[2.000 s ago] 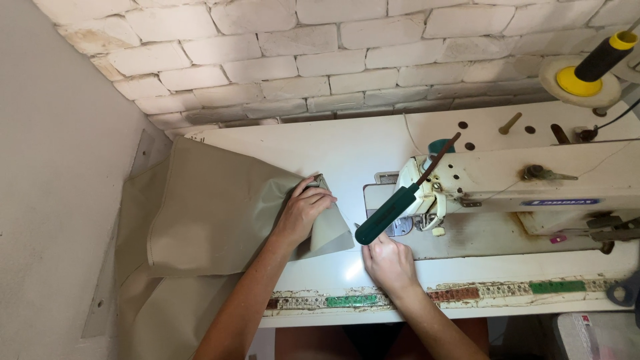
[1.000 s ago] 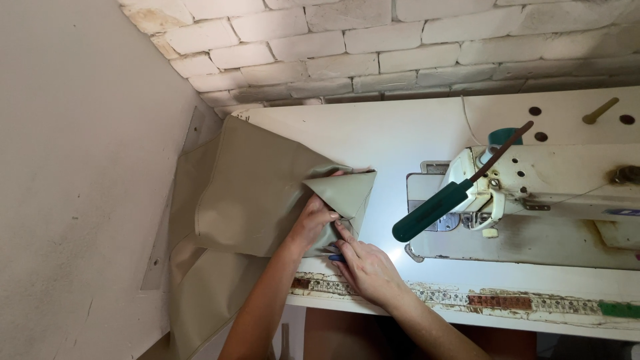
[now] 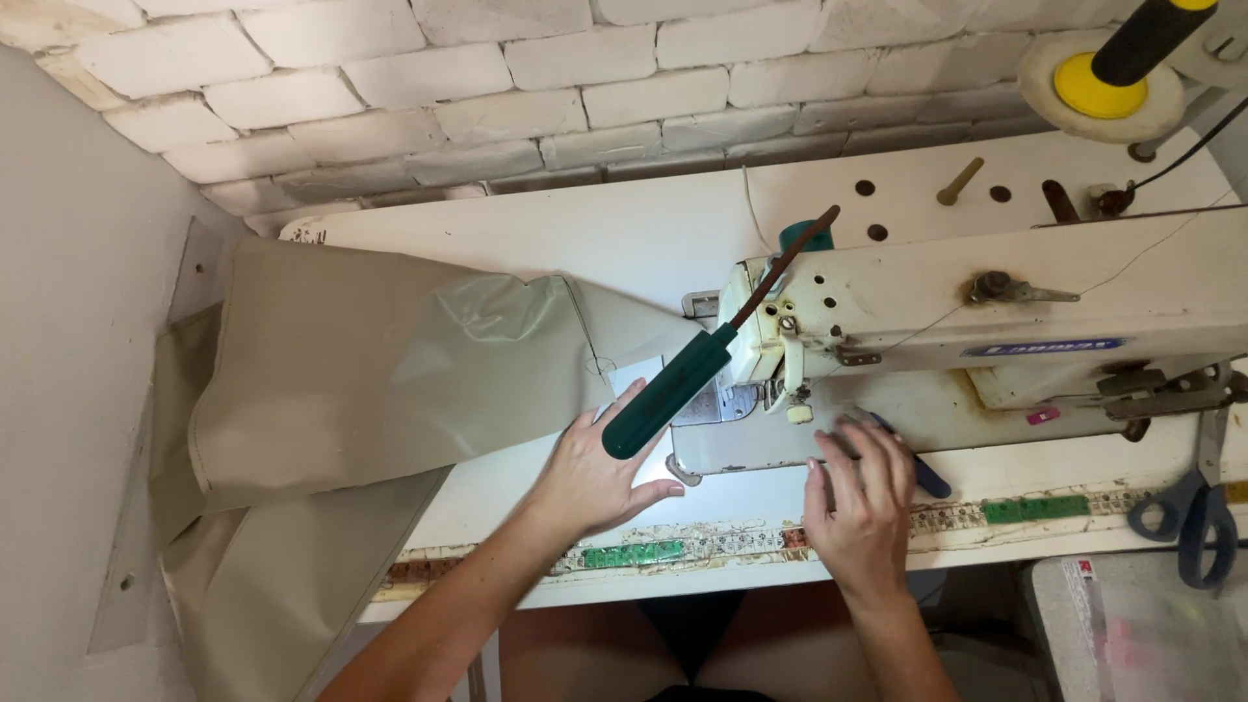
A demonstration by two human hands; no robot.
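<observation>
Beige coated fabric (image 3: 390, 370) with stitched edges lies over the left of the white sewing table, its folds hanging off the front left. My left hand (image 3: 600, 468) is flat at the fabric's lower right edge, fingers spread, partly behind the green-handled lamp or tool (image 3: 668, 395) in front of the sewing machine head. My right hand (image 3: 863, 497) rests on the machine bed below the presser foot area, fingers bent over a small tool with a dark blue handle (image 3: 921, 468); whether it grips the tool is not clear. The industrial sewing machine (image 3: 975, 302) stands at the right.
Dark-handled scissors (image 3: 1194, 507) lie at the table's right front. A measuring tape (image 3: 731, 541) is stuck along the front edge. A thread cone with a yellow base (image 3: 1102, 88) stands at the back right. A white brick wall (image 3: 487, 88) runs behind the table.
My right hand has left the fabric and moved right onto the machine bed. My left hand has come off the fold it held. The fabric's right corner, folded over before, now lies spread toward the machine.
</observation>
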